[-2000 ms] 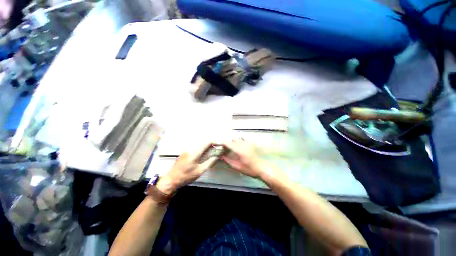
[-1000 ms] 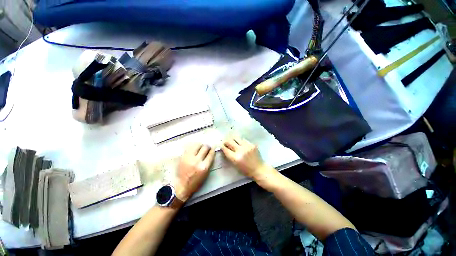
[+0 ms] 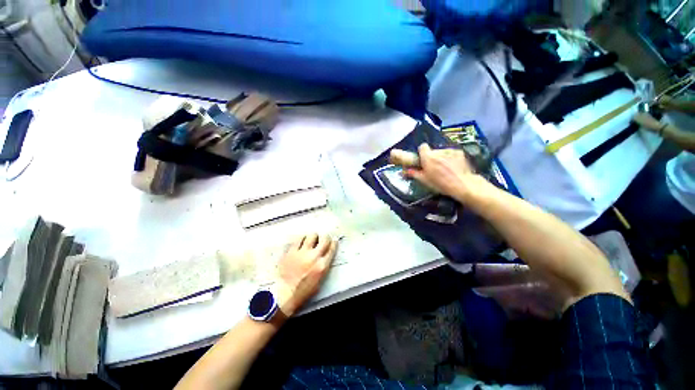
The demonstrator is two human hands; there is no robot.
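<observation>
My left hand lies flat near the table's front edge, fingers over a small beige fabric piece that is hard to make out against the cloth. My right hand is closed on the wooden handle of the steam iron, which sits on the black rest cloth. Pressed pieces with dark edge lines lie just beyond my left hand. A wide beige piece lies left of my left hand.
Fanned grey-brown stacks stand at the far left. A tied bundle lies at the upper middle, before the blue padded arm. A dark phone is at the left edge. Another person's arm shows at the right edge.
My right hand has left the fabric at the table's edge and taken hold of the iron's handle. My left hand stays by the fabric, its fingers flatter. The view has shifted slightly.
</observation>
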